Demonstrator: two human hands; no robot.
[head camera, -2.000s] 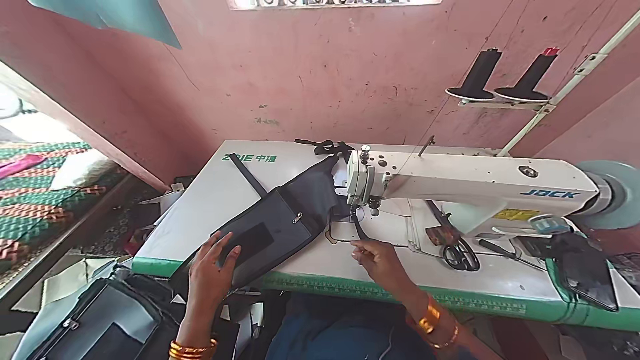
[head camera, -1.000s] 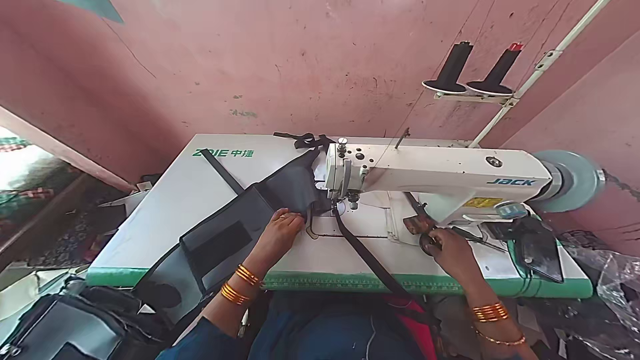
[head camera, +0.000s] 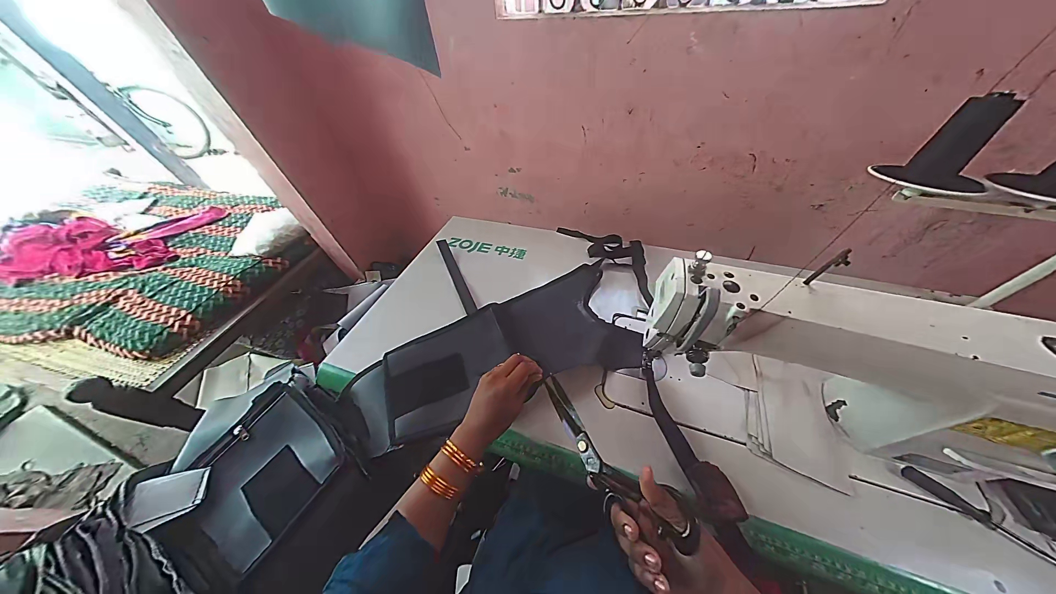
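A dark fabric bag piece (head camera: 549, 318) lies across the sewing table, its right end at the needle area of the white sewing machine (head camera: 685, 309). My left hand (head camera: 499, 396) pinches the piece's near edge. In my right hand (head camera: 660, 536) is a pair of scissors (head camera: 584, 445), with the blade tips beside my left fingertips at that edge. Whether the blades are parted is hard to tell. A black strap (head camera: 672, 429) runs from under the machine head toward the table's front edge, passing close to my right hand.
Partly sewn dark bags (head camera: 272, 478) are piled left of the table (head camera: 396, 289). Thread cones (head camera: 949, 140) stand on a holder at the upper right. A thin dark tool (head camera: 945, 492) lies on the right. A woven mat (head camera: 165, 272) covers a raised surface at the left.
My right hand has moved left from beside the machine, bringing the scissors to the fabric edge near my left hand. The view has shifted markedly.
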